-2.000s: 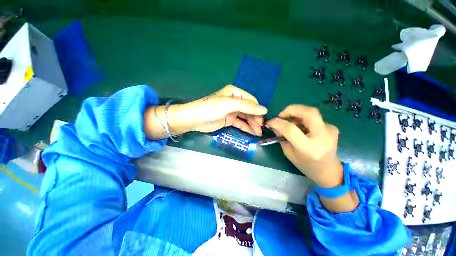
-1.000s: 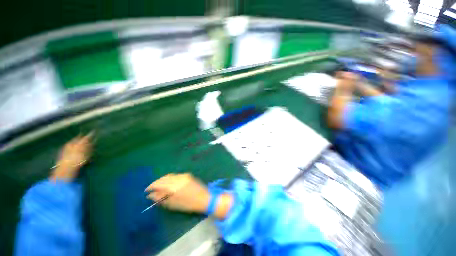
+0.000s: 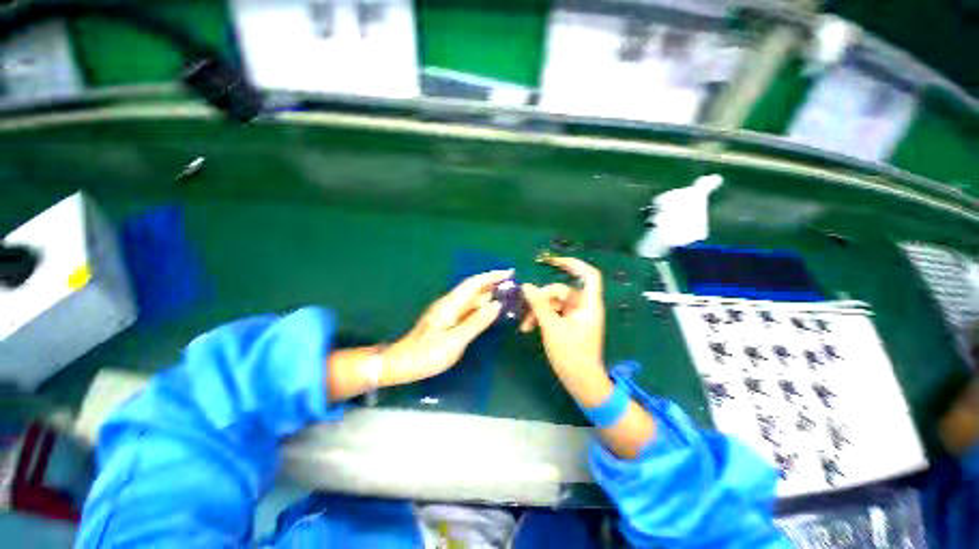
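Observation:
A small dark shiny part is held up between my two hands over the green bench. My left hand pinches it from the left with thumb and fingertips. My right hand, with a blue wrist strap, has its fingertips at the part's right side. A small yellowish tip shows by the right index finger; whether it belongs to tweezers is unclear. A dark blue strip lies beneath my hands. Black spidery parts stand in rows on the white sheet at the right.
White-grey box and blue film at left. White glove-like shape, dark blue pad and white sticks behind the sheet. Clear blister tray lower right. Pale edge rail in front. Another person's hand at right edge.
The view has swung back left to the bench in front. My hands, apart a second ago, are together with the dark part between them. The tweezers seen then in my right hand are not clearly visible.

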